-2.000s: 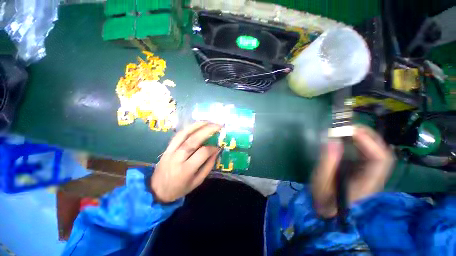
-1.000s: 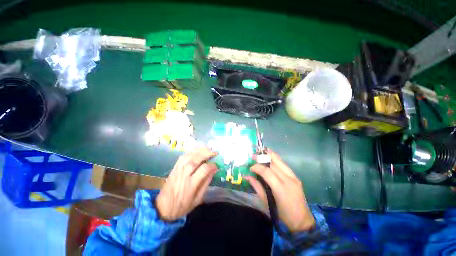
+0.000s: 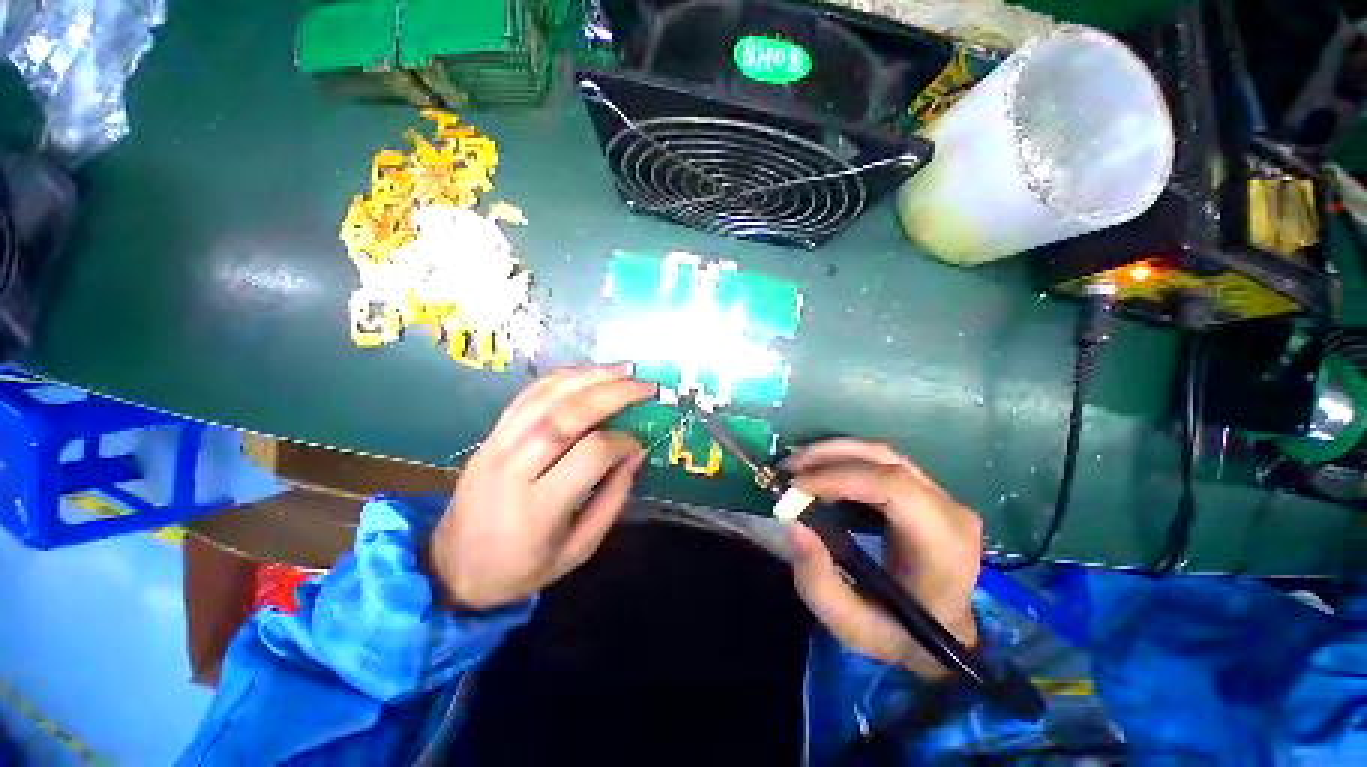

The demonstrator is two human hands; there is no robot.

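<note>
A green PCB panel (image 3: 757,306) lies on the green bench, its middle glaring white. An orange flexible circuit (image 3: 694,454) shows on its near board. My right hand (image 3: 885,547) holds the soldering iron (image 3: 885,581) like a pen, by its black handle below the pale collar. The metal tip reaches the panel between the two lower boards. My left hand (image 3: 547,477) rests at the panel's left edge, fingertips at the same spot. A thin solder wire (image 3: 663,436) runs from its fingers towards the tip. Exact tip contact is hard to see.
A pile of loose flexible circuits (image 3: 435,255) lies left of the panel. Stacked green PCB panels (image 3: 435,48) stand behind it. A black fan (image 3: 735,173), a white tub (image 3: 1034,150) and a soldering station (image 3: 1199,255) with cables stand at back and right. A plastic bag (image 3: 83,68) lies far left.
The right hand has come from the right to the panel and the iron's tip now points at the lower boards. The left hand stays at the panel's left edge. The camera view has shifted.
</note>
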